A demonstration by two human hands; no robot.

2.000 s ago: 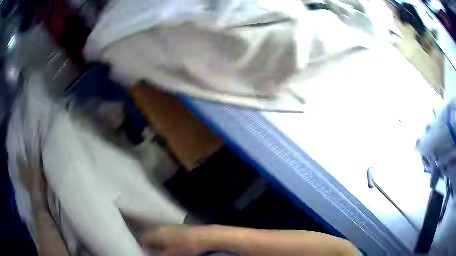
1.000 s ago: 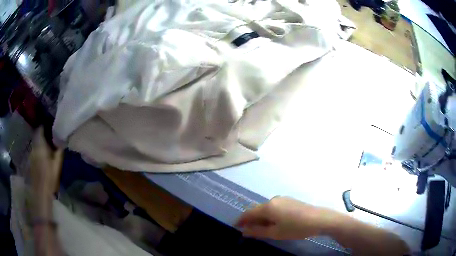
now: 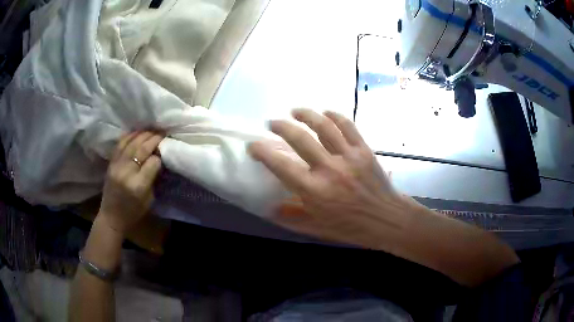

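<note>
A cream jacket [image 3: 56,126] lies heaped at the left of the white table. Its sleeve [image 3: 211,160] runs right from the heap along the table's front edge. My left hand [image 3: 135,170], with a ring and bracelet, is closed on bunched cloth where the sleeve meets the heap. My right hand [image 3: 333,173] is over the sleeve's right end with fingers spread, slightly blurred; its palm and thumb are partly hidden, and I cannot tell if it grips the cloth.
A white sewing machine [image 3: 447,38] with blue stripe and JACK lettering stands at upper right. A black phone [image 3: 515,148] lies right of the needle area. The table's ruler edge [image 3: 491,220] runs along the front. Pale cloth [image 3: 38,292] shows below the table at lower left.
My left hand has come up from below the table edge and taken hold of the cloth. My right hand has moved over the sleeve, now stretched rightward. The view has shifted toward the machine.
</note>
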